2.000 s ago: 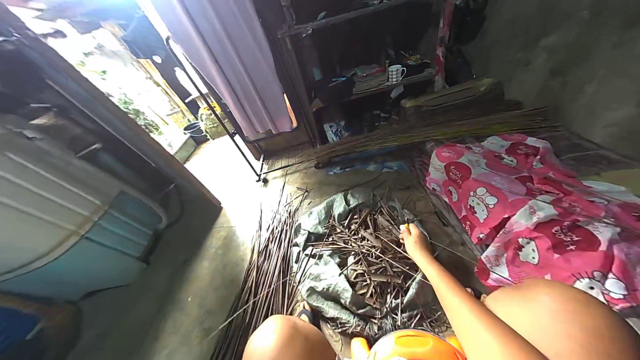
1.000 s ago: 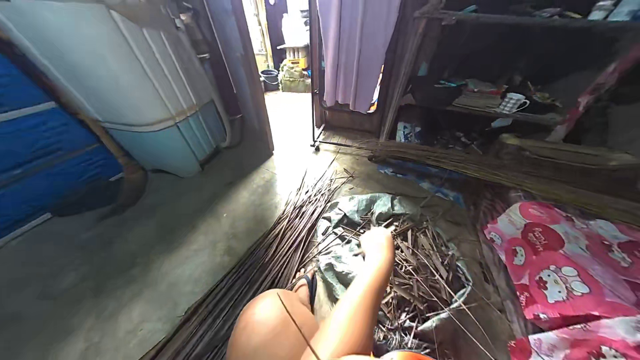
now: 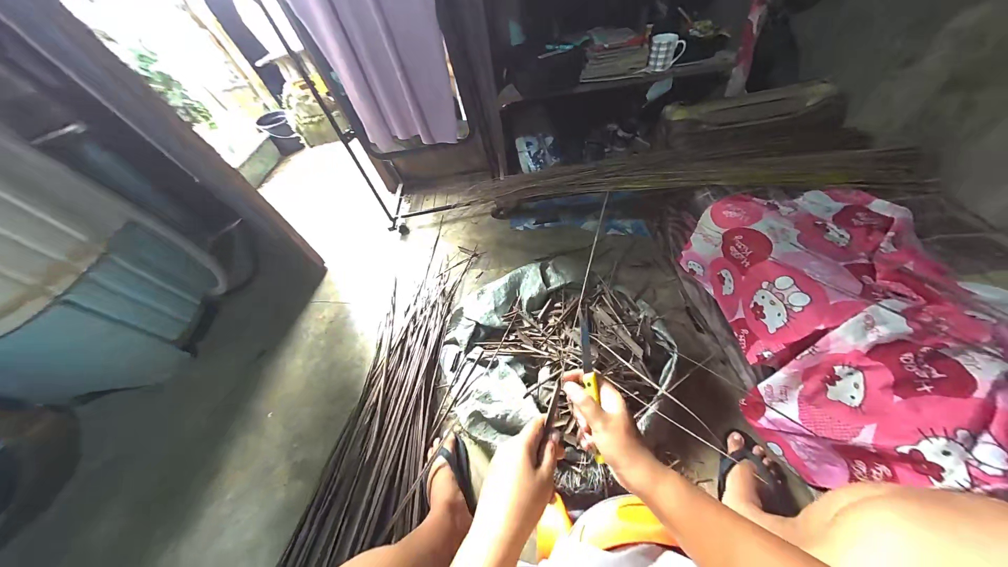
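Observation:
My right hand (image 3: 610,421) is closed around the yellow handle of a knife (image 3: 585,342), its blade pointing away from me. Close beside it, my left hand (image 3: 531,453) grips a dark, narrow leaf strip (image 3: 554,409). Both hands are over a grey-green woven sack (image 3: 494,394) that holds a heap of brown dry scraps (image 3: 622,323). Left of the sack lies a bundle of long dark leaf midribs (image 3: 386,402). A thin stick stands out beyond the knife; whether a hand holds it, I cannot tell.
A pink patterned cloth (image 3: 835,354) lies at the right. Long thin sticks (image 3: 669,173) stretch across the floor before a dark shelf with a checked mug (image 3: 664,52). A purple curtain (image 3: 386,71) hangs by the bright doorway. My sandalled feet (image 3: 450,472) flank the sack.
The view has swung about. One second ago a single hand showed over the scraps; now both hands are together nearer me, with the yellow-handled knife and a dark strip in view.

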